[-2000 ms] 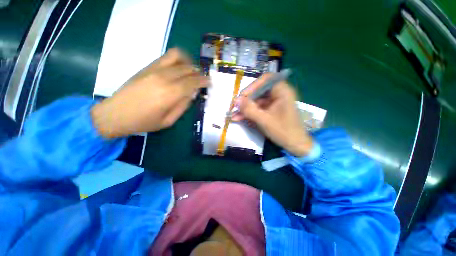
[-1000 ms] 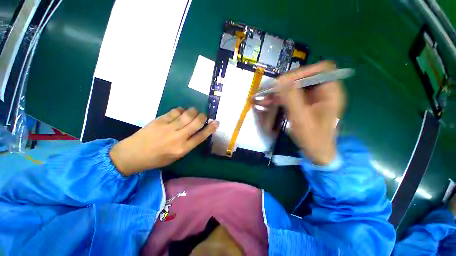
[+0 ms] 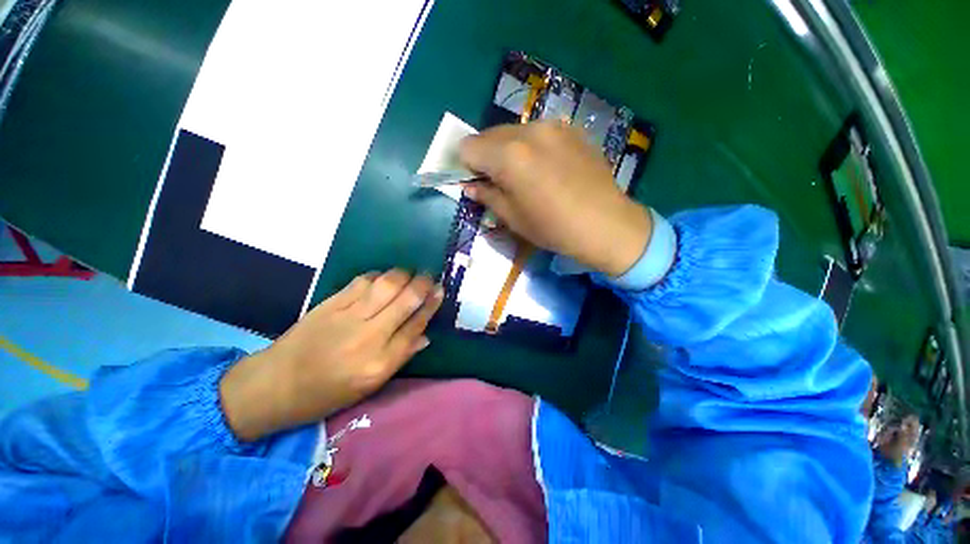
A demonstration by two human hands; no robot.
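Observation:
The opened tablet unit [image 3: 553, 308] lies tilted on the green mat, its board with chips and silver shields at the top end and an orange flex cable [image 3: 512, 287] down its middle. My right hand [image 3: 553, 191] is over its upper left part, shut on the tweezers [image 3: 447, 180], whose tips point left over a small white liner piece [image 3: 450, 136]. My left hand [image 3: 351, 335] rests flat by the tablet's lower left edge, fingers together; I see nothing held in it. My right hand hides the middle of the tablet.
The large white release-liner sheet [image 3: 293, 117] with a black block [image 3: 218, 250] lies at the left. Another open tablet [image 3: 854, 181] lies at the far right, and part of one [image 3: 649, 13] shows at the top. A metal rail [image 3: 904, 138] curves along the right. Other people's hands show at lower right.
My right hand has moved left with the tweezers, from the tablet's right side to the white liner piece. My left hand has shifted slightly down and left. The view has turned and shifted.

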